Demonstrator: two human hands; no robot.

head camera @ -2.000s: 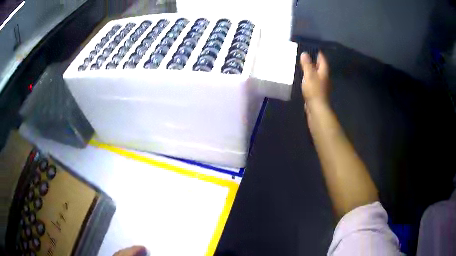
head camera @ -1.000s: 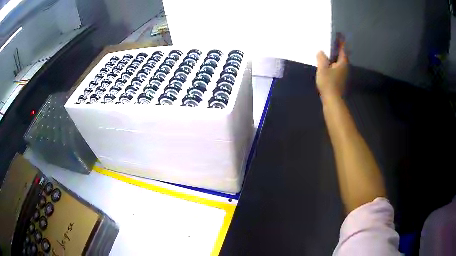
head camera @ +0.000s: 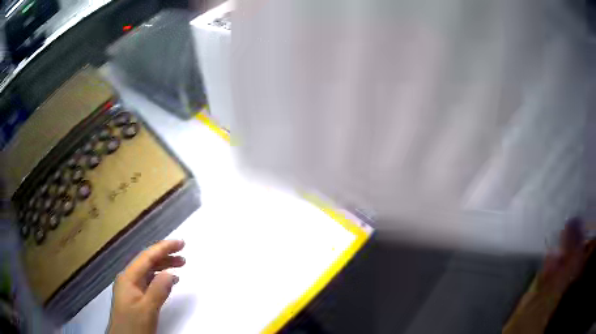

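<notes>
A large white slotted tray (head camera: 392,117), blurred by motion, fills the upper right of the view, raised and close to the camera. My right hand (head camera: 567,251) is blurred at its lower right corner and grips the tray's edge. My left hand (head camera: 147,280) is at the lower left over the white table top, fingers apart and curved, holding nothing. Left of it, round black-rimmed parts (head camera: 83,189) lie in rows on a brown cardboard sheet (head camera: 147,171) with handwriting, on top of a stack of clear trays (head camera: 153,225).
The tall white tray stack (head camera: 214,72) is mostly hidden behind the raised tray. A greyish stack of clear trays (head camera: 163,65) stands left of it. Another brown cardboard-topped stack (head camera: 62,121) lies behind the parts. Yellow tape (head camera: 327,280) edges the white table.
The white tray has come from the far side toward me in my right hand and now covers much of the tall stack. My left hand has come further into view. The view has turned left.
</notes>
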